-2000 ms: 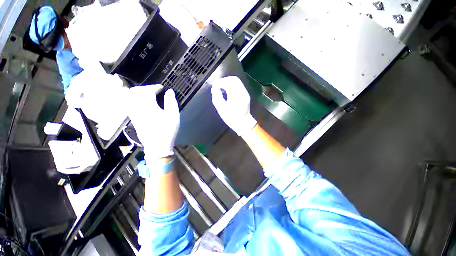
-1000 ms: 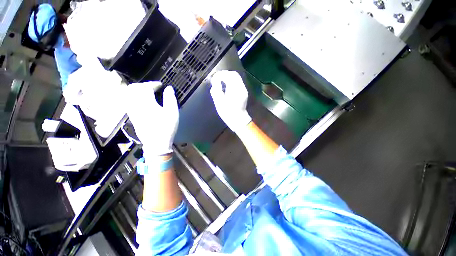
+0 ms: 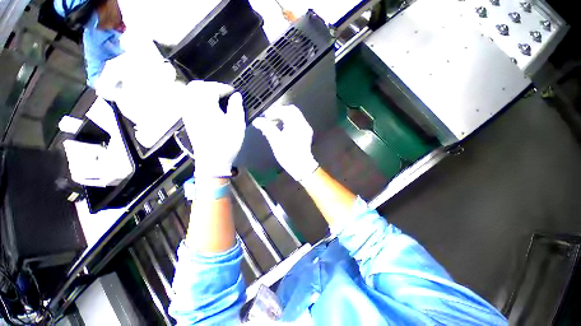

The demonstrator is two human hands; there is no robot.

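A chassis unit (image 3: 312, 89) stands on edge or tilted on the line, its dark vented end panel (image 3: 280, 60) facing up. My left hand (image 3: 215, 127), in a white glove with a light-blue strap at the wrist, is at the near left end of the panel; its fingers are overexposed and what they hold cannot be told. My right hand (image 3: 288, 139), also white-gloved, is by the panel's lower edge with fingers curled together. Any small part at its fingertips is too small to tell.
Another chassis unit (image 3: 449, 76) lies flat at right on the green conveyor bed (image 3: 372, 121), before a ball transfer table (image 3: 516, 32). Rollers (image 3: 255, 223) are below my hands. Black bins (image 3: 216, 41) and white bags stand on the left bench. A person in blue (image 3: 99, 44) is at upper left.
The view has shifted, so the scene sits further right. My right hand has moved slightly left along the panel edge, closer to my left hand. The unit stays tilted.
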